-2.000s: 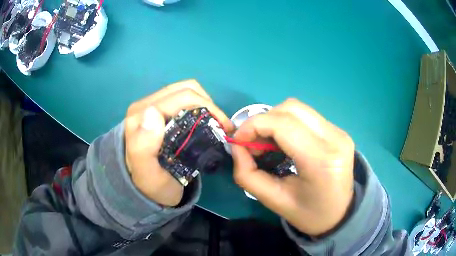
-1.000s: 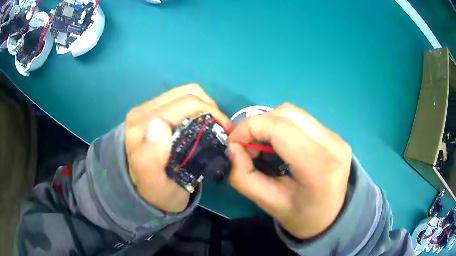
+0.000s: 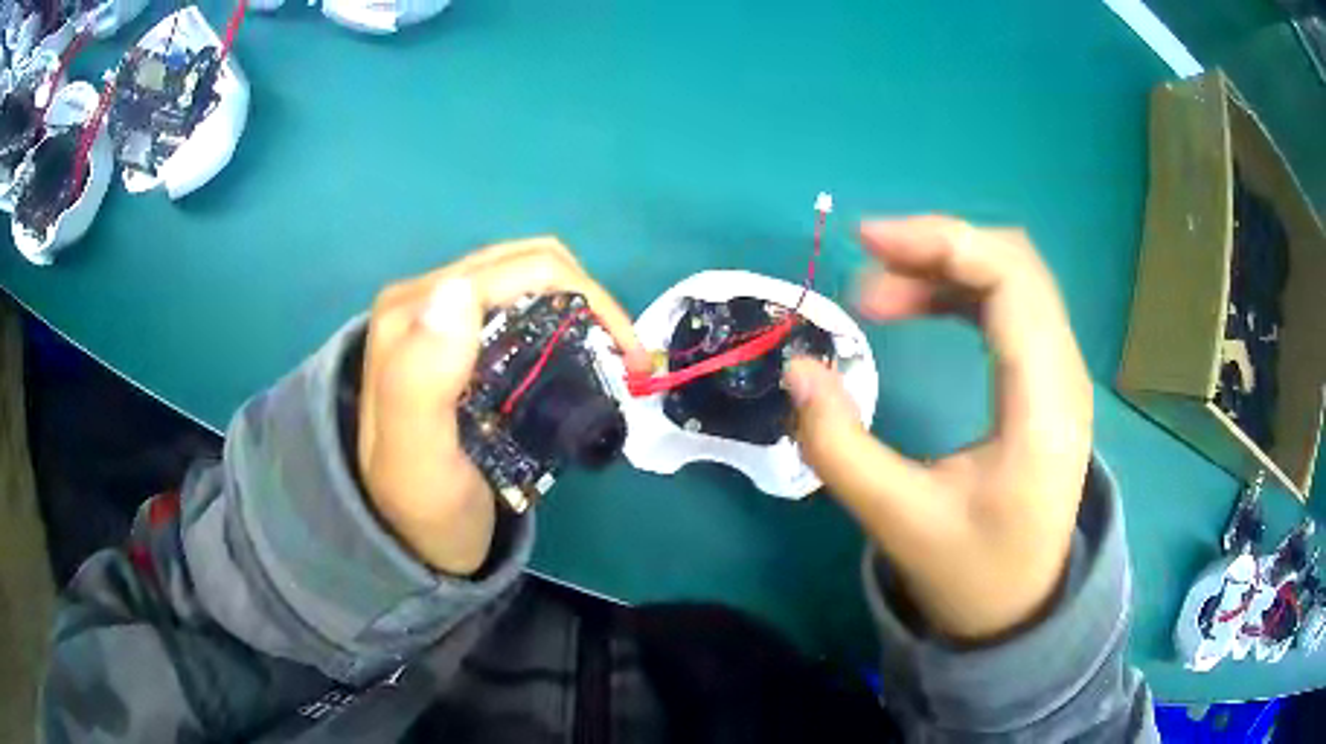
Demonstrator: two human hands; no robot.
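My left hand [image 3: 422,414] holds the dark camera main board [image 3: 516,378], with the black lens [image 3: 585,425] facing up and to the right. The thicker red lead [image 3: 727,356] runs from the board's right edge into the white housing [image 3: 662,443], which lies on the bench. A black inner part [image 3: 727,400] sits in the housing. A thin twisted lead [image 3: 812,262] sticks up from the housing with a small white plug [image 3: 825,204] at its free end. My right hand [image 3: 974,422] is over the housing's right side, thumb and fingers apart, holding nothing.
Several white housings with dark boards and red wires [image 3: 189,138] lie at the upper left of the green bench [image 3: 611,146]. Another white housing [image 3: 386,12] is cut off at the top. A cardboard tray [image 3: 1178,247] with black parts stands at the right, with more subassemblies [image 3: 1236,603] below it.
My right hand has let go of the red lead and moved right, its fingers opening. The housing and the thin lead's plug now show. The view has shifted slightly.
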